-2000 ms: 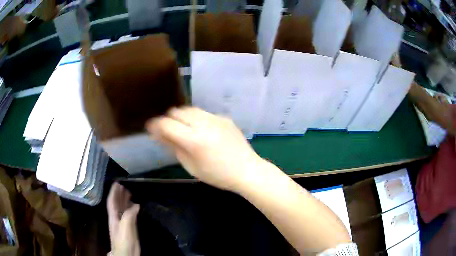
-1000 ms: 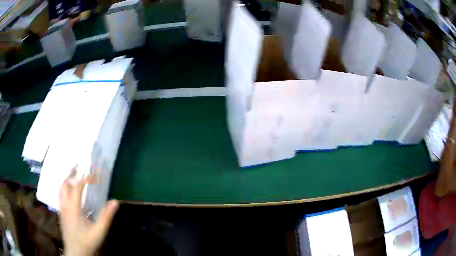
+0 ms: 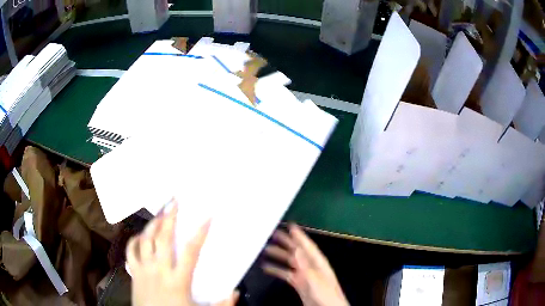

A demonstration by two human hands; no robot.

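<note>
A flat white carton blank (image 3: 239,155) with a blue line and notched far flaps lies slanted over the stack of blanks (image 3: 137,77), its near end past the bench edge. My left hand (image 3: 161,257) grips the blank's near end; some fingers are hidden. My right hand (image 3: 305,263) is blurred, fingers apart, just right of the blank's edge, and appears not to touch it. Opened white boxes (image 3: 442,152) with brown insides and upright lid flaps stand in a row on the right of the green bench (image 3: 358,218).
Another stack of blanks (image 3: 30,89) lies at the left. Crumpled brown paper (image 3: 60,221) and white strips (image 3: 42,257) are below the bench edge at lower left. White boxes (image 3: 421,287) show below the edge at lower right. Spaced white boxes (image 3: 346,24) stand along the far side.
The opened box from the first frame has joined the row's near end. A blank has been lifted and swung right from the stack. My right hand has come back into view. The view has shifted left.
</note>
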